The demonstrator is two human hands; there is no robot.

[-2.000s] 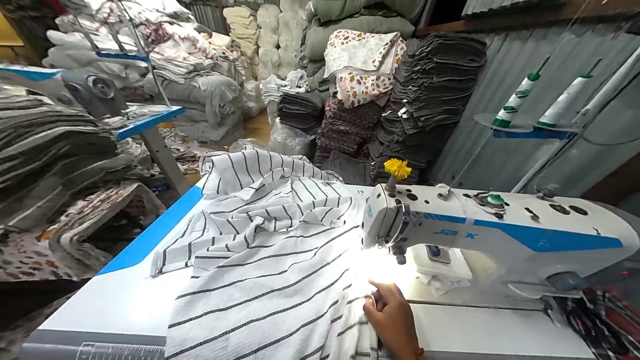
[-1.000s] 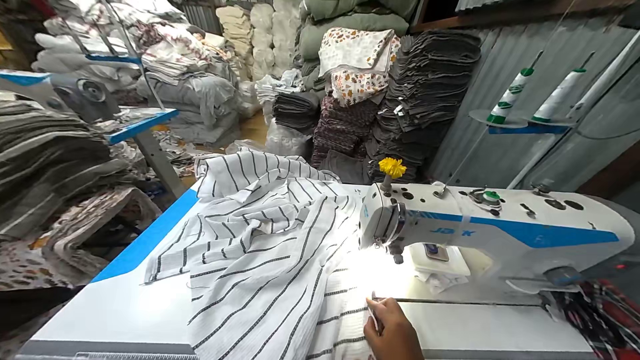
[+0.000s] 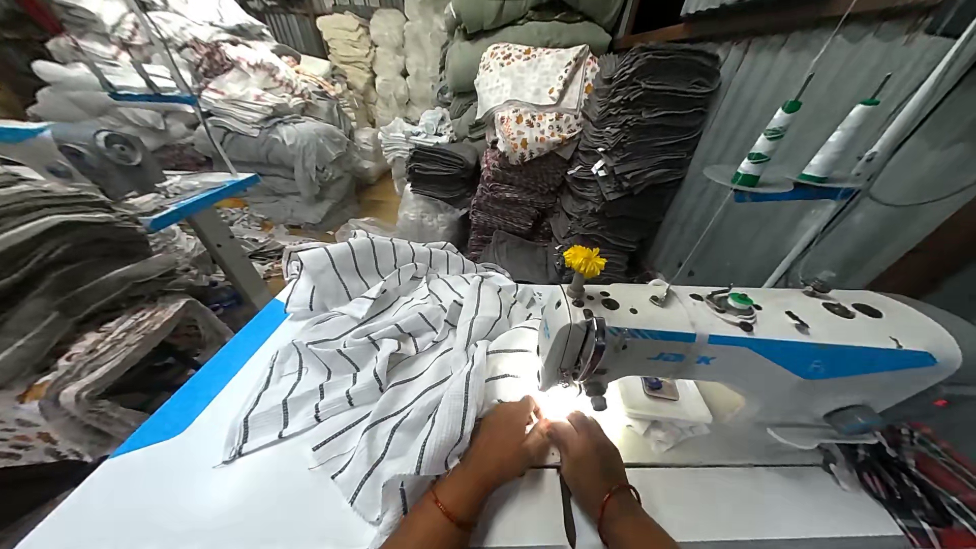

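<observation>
A Jack sewing machine [image 3: 747, 358] with a blue stripe stands on the white table, its lamp glaring over the needle area. White fabric with dark stripes [image 3: 396, 343] lies bunched to the left of the machine head and runs up to it. My left hand [image 3: 507, 442] pinches the fabric edge close to the needle area. Beside it, my right hand [image 3: 585, 454] has its fingers bent at the same spot, fingertips nearly touching the left ones; glare hides what they hold. A dark narrow strip [image 3: 567, 507] extends below, between my wrists.
Two thread cones [image 3: 768, 143] stand on a holder at the right. A yellow flower [image 3: 584, 261] tops the machine head. Folded white cloth [image 3: 663, 404] lies under the arm. Stacks of dark folded cloth [image 3: 640, 137] rise behind, and another machine [image 3: 99, 156] is at the left.
My left hand has come into view at the needle area, beside my right hand. The lower part of the striped fabric has shifted and bunched, baring more of the table at the front.
</observation>
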